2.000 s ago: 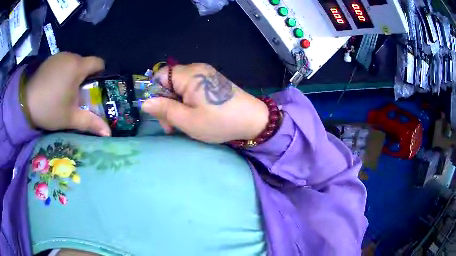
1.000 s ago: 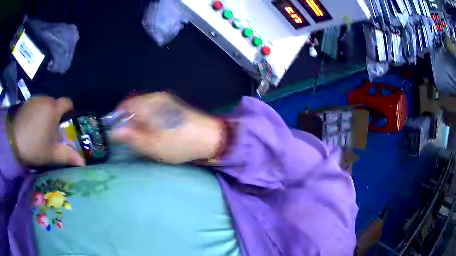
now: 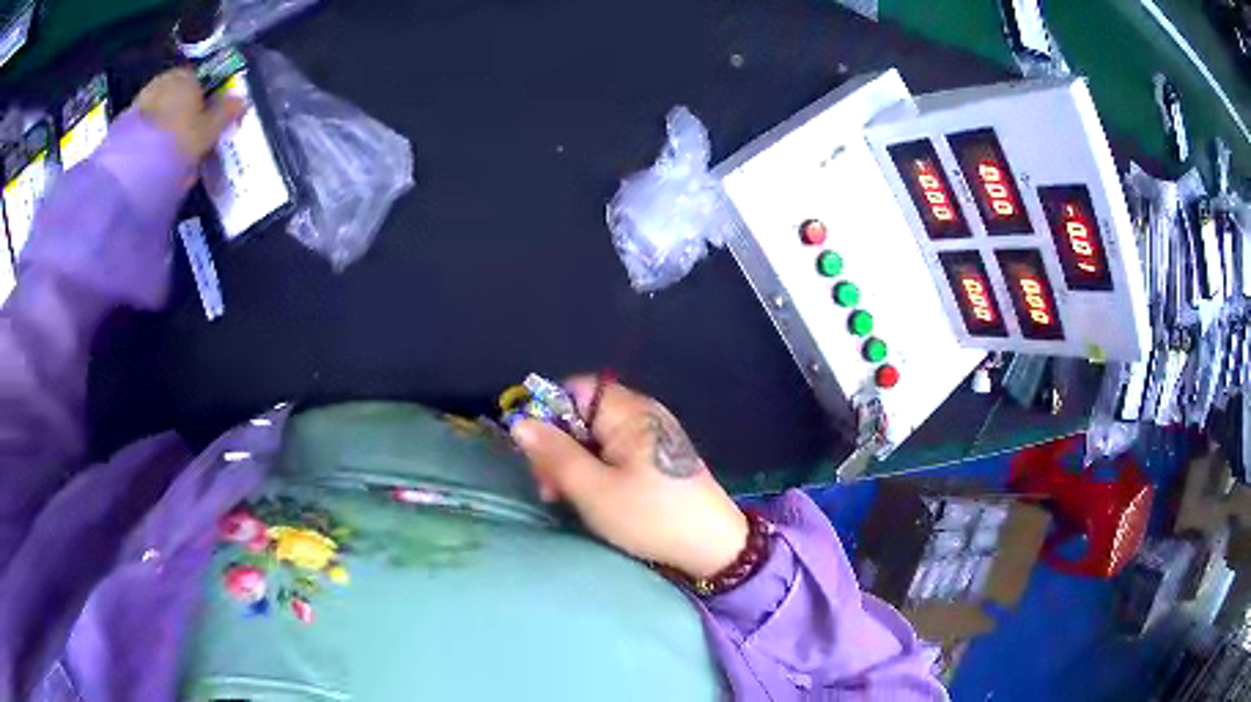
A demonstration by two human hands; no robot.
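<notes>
My left hand is at the upper left, its fingers closed at the upper end of a black-edged device unit with a white face. The unit lies on the black mat; its end under the fingers is partly hidden. My right hand is near my lap and holds a small silvery test probe in the fingertips, with yellow and blue wire beside it. The white tester stands on the right, its red displays lit.
More units lie at the far left. A white strip and a crinkled clear bag are beside the unit. Another clear bag touches the tester. Bagged units, an open carton and a red stool are at the right.
My left hand has moved from my lap to the units at the upper left. The unit it held by the probe is no longer there. My right hand still holds the probe. The view has shifted.
</notes>
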